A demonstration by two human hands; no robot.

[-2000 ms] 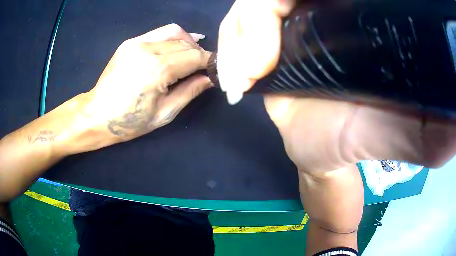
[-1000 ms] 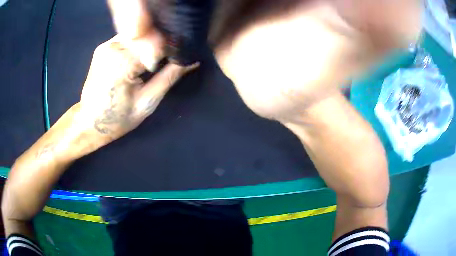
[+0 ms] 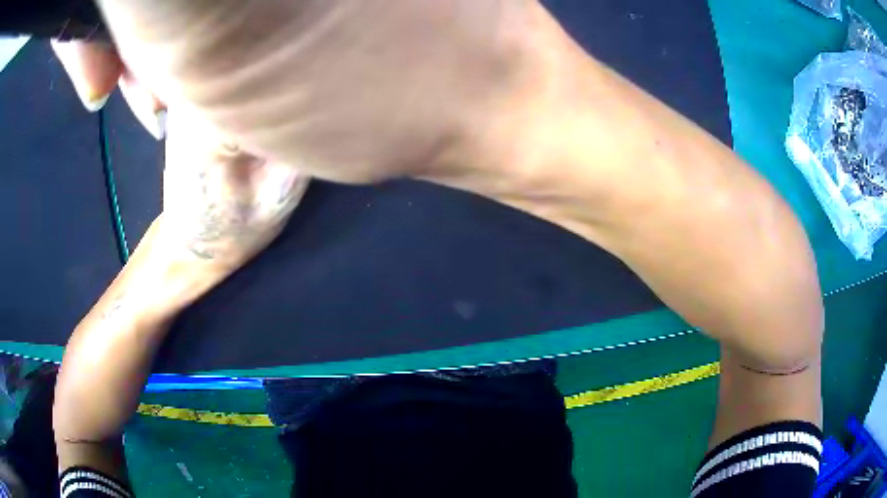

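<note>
My right hand (image 3: 331, 88) is large and close to the camera across the upper left. Its fingertips curl under a black electric screwdriver (image 3: 49, 17), of which only a dark part shows at the top left corner, cut off by the edge. My left hand (image 3: 229, 195) lies below and behind the right hand, over the black mat. Only its back and wrist show. Its fingers and anything in them are hidden. The screwdriver's tip and any workpiece are not visible.
A clear plastic bag (image 3: 815, 146) with dark metal parts lies on the green bench top at the right. The black mat (image 3: 418, 272) ends at the bench's green front edge (image 3: 506, 355). A blue bin (image 3: 856, 462) shows at the lower right, below the bench.
My right hand and the screwdriver have moved left, mostly out at the top left, and now cover my left hand's fingers. The view has shifted, and more of the right forearm shows.
</note>
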